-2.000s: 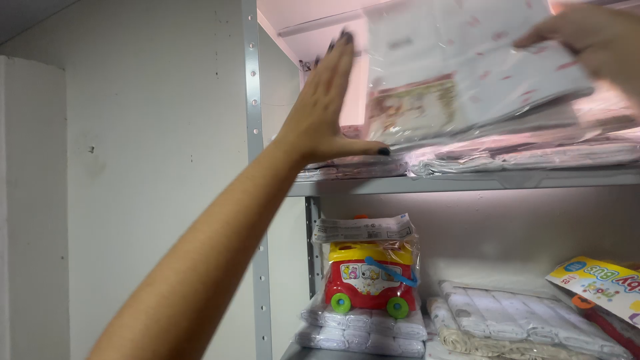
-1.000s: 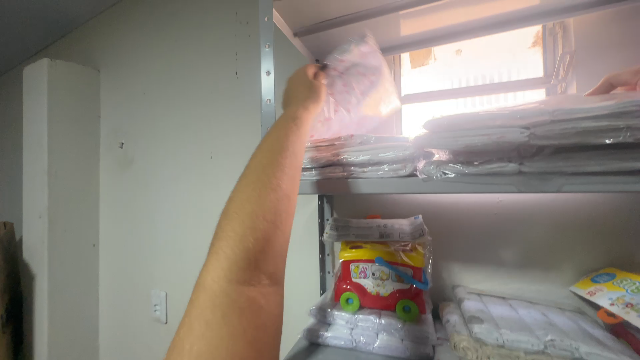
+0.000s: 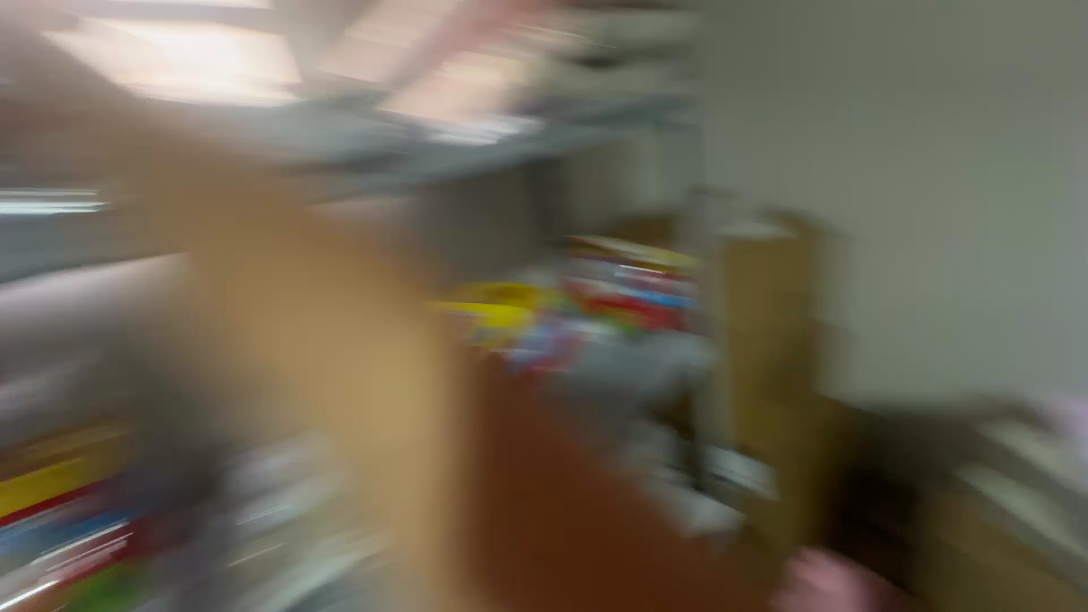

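Observation:
The view is heavily blurred. A bare forearm, which looks like my right one, crosses from the lower middle to the upper left. The hand at its end is lost in blur at or past the upper left edge, so what it holds cannot be told. My left hand does not show. Pale, pinkish packages lie on the upper grey shelf. Brightly coloured items in red, yellow and blue sit on a lower level behind the arm, and more coloured packaging is at the lower left.
A bright window is at the upper left. Tall brown shapes, perhaps cardboard, stand beside the shelving, against a plain wall. A blurred pink thing is at the bottom right, near dark and brown shapes.
The view has swung far to the right along the shelving. The left arm, raised at the upper shelf with a clear plastic package in its hand a second ago, is out of view.

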